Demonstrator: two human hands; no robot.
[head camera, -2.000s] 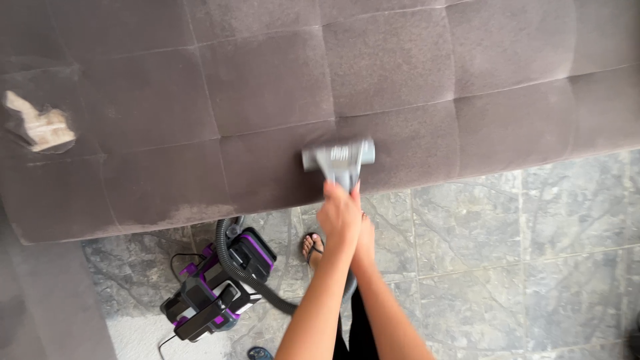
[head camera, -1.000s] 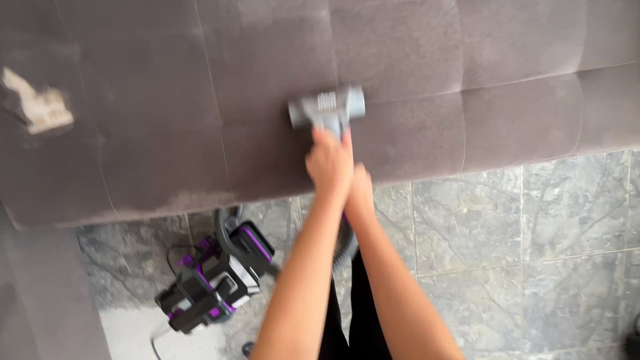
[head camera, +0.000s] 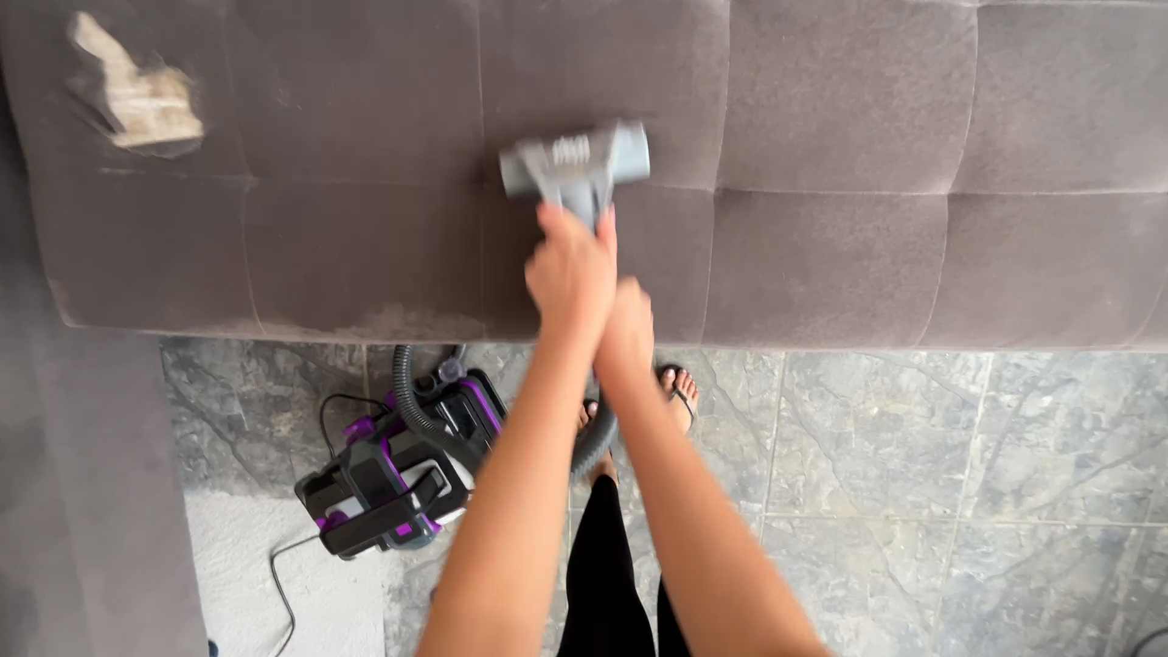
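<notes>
A grey upholstery nozzle (head camera: 577, 162) lies across the dark grey tufted seat cushion (head camera: 821, 109), slightly blurred, over the panel between two seams. My left hand (head camera: 575, 274) is wrapped around the neck of the tool just behind its wide head. Close behind it, at the cushion's front edge, my right hand (head camera: 628, 328) is closed on the rear of the same tool, mostly covered by my left hand and wrist. A ribbed dark hose (head camera: 595, 438) hangs below, between my forearms.
A black and purple portable carpet cleaner (head camera: 401, 465) stands on the grey tiled floor (head camera: 867, 438), its cord trailing over a white mat (head camera: 283, 584). A blurred beige object (head camera: 151, 100) rests on the cushion at upper left. My sandalled foot (head camera: 680, 401) shows by the sofa edge.
Both hands have pushed the nozzle away from the sofa's front edge since the first frame. It now sits further left on the cushion, off the seam it was at. The view has shifted left.
</notes>
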